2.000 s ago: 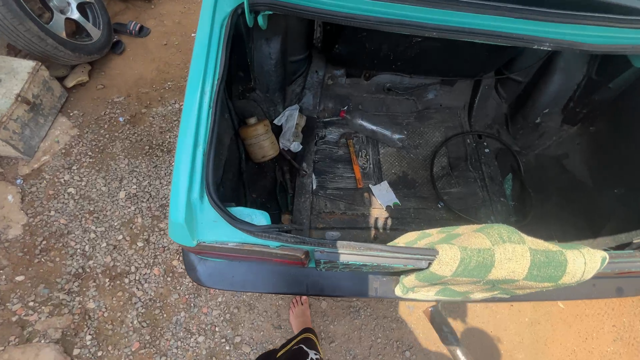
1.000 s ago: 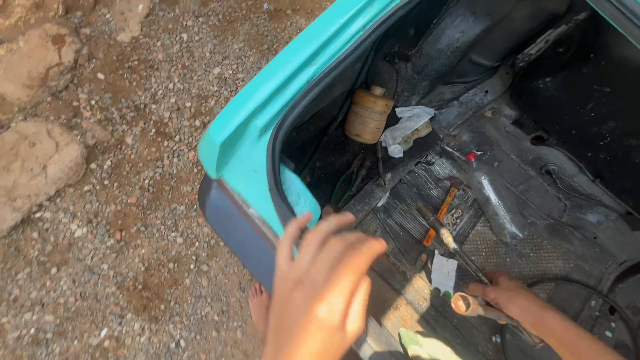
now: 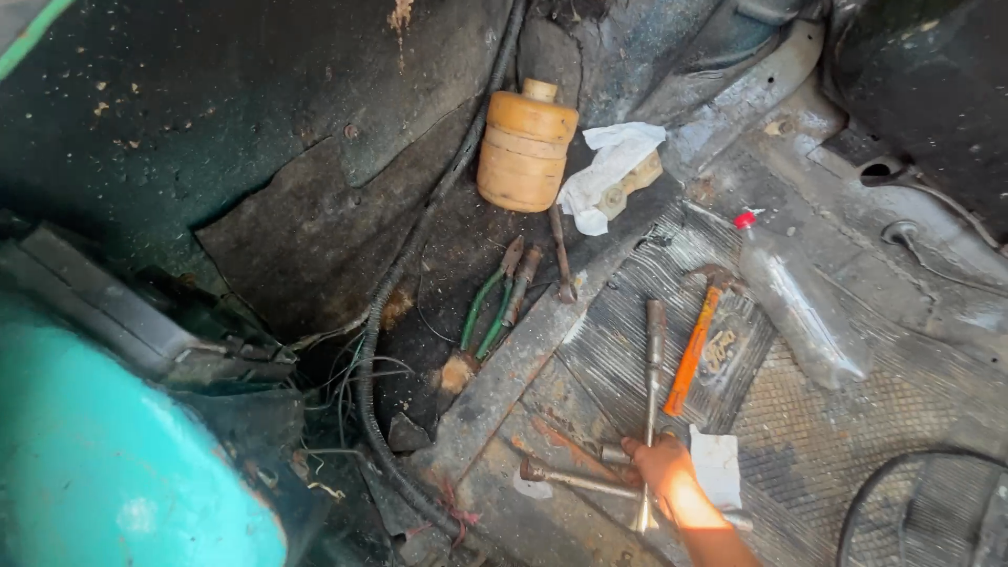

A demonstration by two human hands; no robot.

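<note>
In the head view my right hand [image 3: 663, 472] is closed around a metal socket wrench bar [image 3: 650, 394] low in the car trunk. Another socket-ended bar [image 3: 587, 480] lies crosswise by the hand, and a white paper piece [image 3: 715, 465] is right beside it. Above the hand lies a claw hammer with an orange handle [image 3: 693, 346]. Green-handled pliers [image 3: 490, 303] rest to the left, next to a rusty metal tool [image 3: 521, 285]. My left hand is out of view.
A yellowed plastic container [image 3: 526, 153], a white plastic bag [image 3: 610, 173] and a clear bottle with a red cap [image 3: 803, 307] lie farther in. A black corrugated hose [image 3: 378, 315] runs down the left side. A black ring [image 3: 854, 504] is at lower right.
The view has moved much closer into the trunk. My left hand, raised at the trunk edge one second ago, has left the view. My right hand still has the metal tool.
</note>
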